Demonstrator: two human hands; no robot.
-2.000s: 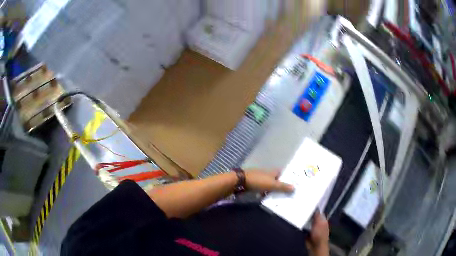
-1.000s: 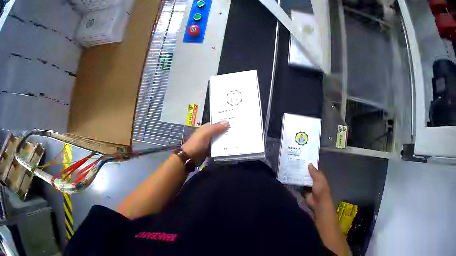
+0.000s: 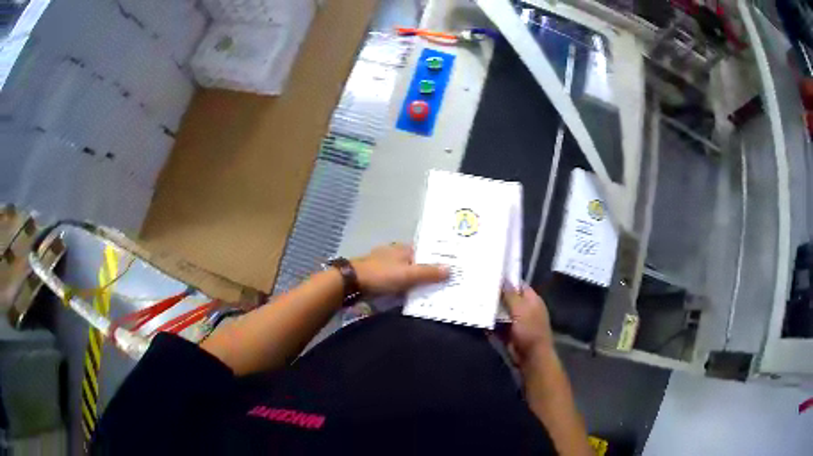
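A stack of white booklets point(image 3: 465, 240) with a small round yellow emblem is held in front of my body, over the near end of the black belt point(image 3: 513, 134). My left hand point(image 3: 397, 270) grips its left side, thumb on the top face. My right hand point(image 3: 528, 321) is at its lower right edge, with fingers partly hidden; a white booklet edge shows there beside the stack. Another white booklet point(image 3: 588, 233) lies on the belt right of the guide rail point(image 3: 546, 205).
Stacks of white booklets point(image 3: 98, 107) stand at the left on a brown cardboard sheet point(image 3: 241, 169). A blue control panel point(image 3: 426, 92) is on the pale side plate. A curved cart handle point(image 3: 80, 307) is at lower left. The machine frame point(image 3: 635, 134) stands at the right.
My right hand has moved left from the booklet on the belt to the held stack. That booklet now lies farther along the belt. The view has shifted.
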